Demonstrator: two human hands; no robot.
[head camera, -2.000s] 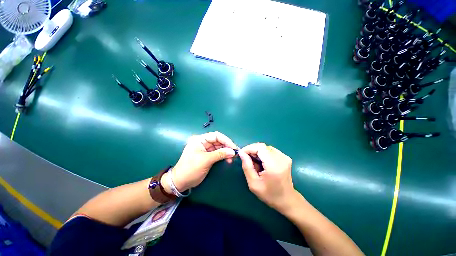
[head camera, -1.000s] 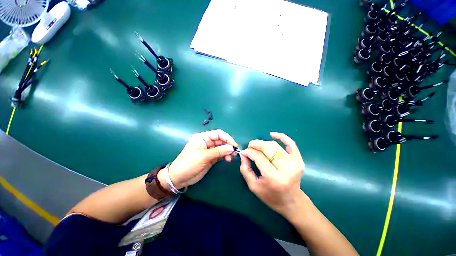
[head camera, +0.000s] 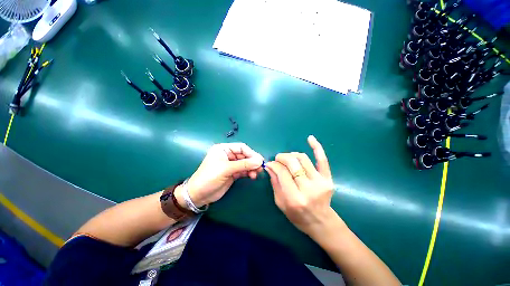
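Observation:
My left hand (head camera: 221, 170) and my right hand (head camera: 302, 187) meet fingertip to fingertip above the mat, low in the middle of the view. A tiny dark piece (head camera: 264, 165) shows between the pinched fingertips; it is too small and too covered to name surely. My right index finger points up, away from the pinch. A few short black sleeves (head camera: 232, 128) lie on the mat just beyond my left hand. A small group of black wired units (head camera: 169, 97) stands further left, leads pointing up and left.
A dense batch of black wired units (head camera: 428, 120) lies at the right along yellow tape. White paper sheets (head camera: 296, 42) lie at the top centre. A bundle with yellow tips (head camera: 25, 84), a white handheld device (head camera: 54, 19) and a fan (head camera: 21, 6) are at the left.
My right hand has opened from a closer grip, its index finger now raised, and the dark length seen in it earlier no longer shows. The fingertips stay together.

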